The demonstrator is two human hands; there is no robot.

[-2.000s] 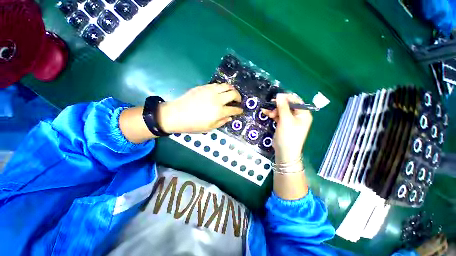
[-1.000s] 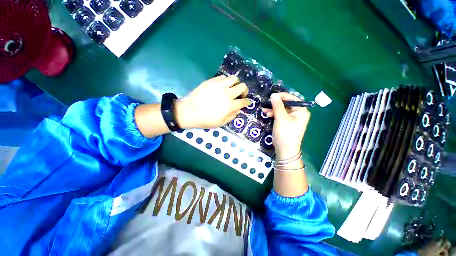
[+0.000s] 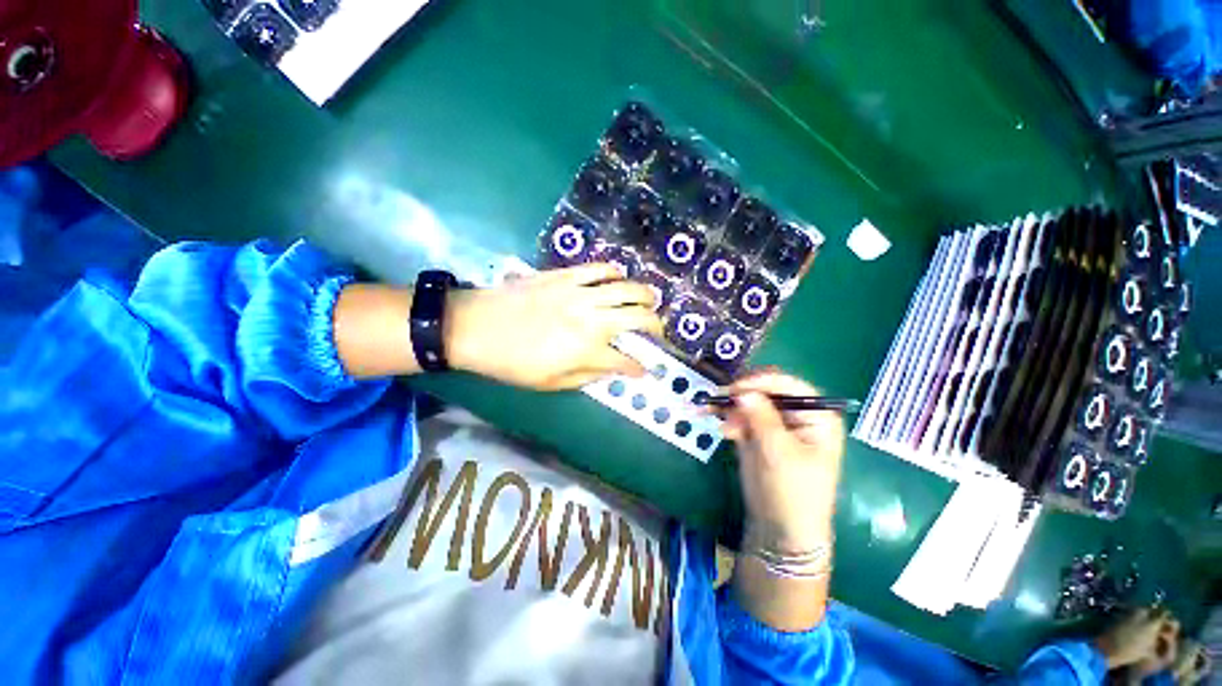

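Note:
The blister tray (image 3: 708, 201) holds rows of black parts; several near ones have white rings, the far ones are bare. The white label sheet (image 3: 641, 418) with dark round dots lies along the tray's near side. My left hand (image 3: 550, 326) lies over the sheet's left part and the tray's near edge, fingers bent; whether it grips anything is hidden. My right hand (image 3: 784, 436) holds the thin black tweezers (image 3: 804, 403), their tip at the dots near the sheet's right end.
A stack of filled trays (image 3: 1025, 335) stands at right, white strips (image 3: 965, 543) beside it. A white scrap (image 3: 868, 240) lies between tray and stack. A red fan (image 3: 67, 81) and another tray on a white sheet (image 3: 351, 47) are at upper left. Another person's hand (image 3: 1139, 637) shows lower right.
My right hand has moved with the tweezers from the tray down to the label sheet. My left hand has moved nearer me, off the tray's middle, uncovering more parts.

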